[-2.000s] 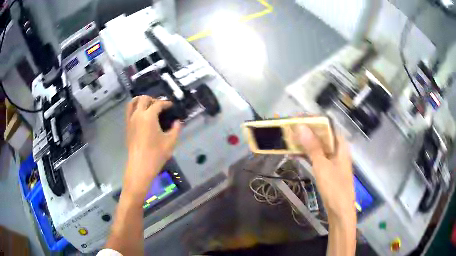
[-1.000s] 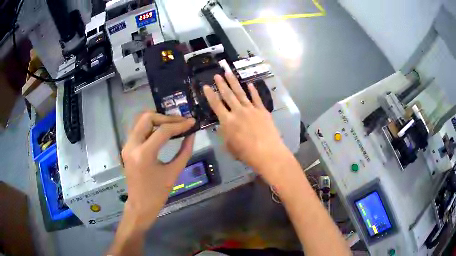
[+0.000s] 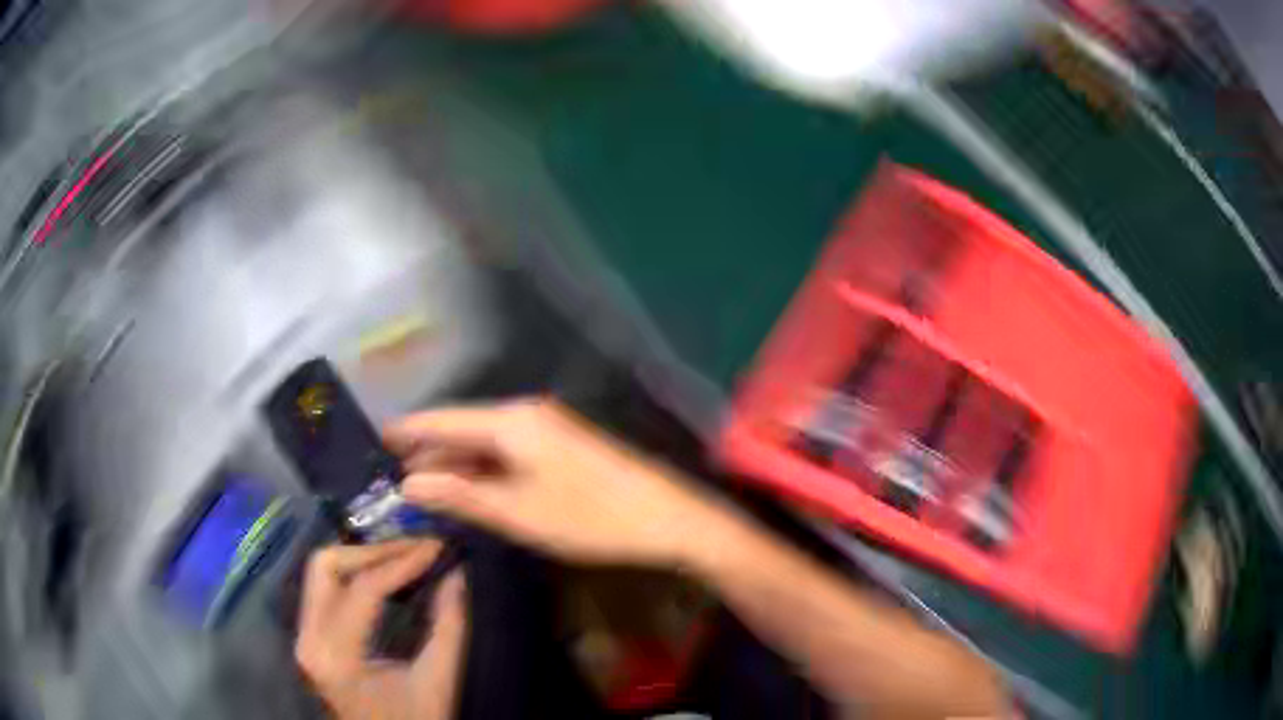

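Note:
The frame is blurred. A black-backed phone [image 3: 325, 432] with a small yellow patch near its top and a pale label area is held at the lower left, back side up. My left hand [image 3: 373, 619] grips its lower end from below. My right hand [image 3: 528, 471] has its fingers at the phone's right edge near the label area; whether they grip it is hard to tell. A red tray [image 3: 1112, 422] lies to the right, with several dark phones [image 3: 917, 471] in its near row of pockets.
The tray lies on a green bench top [image 3: 675, 183] with a pale strip [image 3: 1034, 211] behind it. The grey-white machine [image 3: 282, 225] and its blue touchscreen [image 3: 218, 549] are at the left. A white blurred object [image 3: 844, 35] and red shape [image 3: 507, 11] are at the top. A hand [image 3: 1204, 563] shows at far right.
The view has swung from the machines to the bench with the red tray. My right hand has left the machine fixture and is now at the phone in my left hand.

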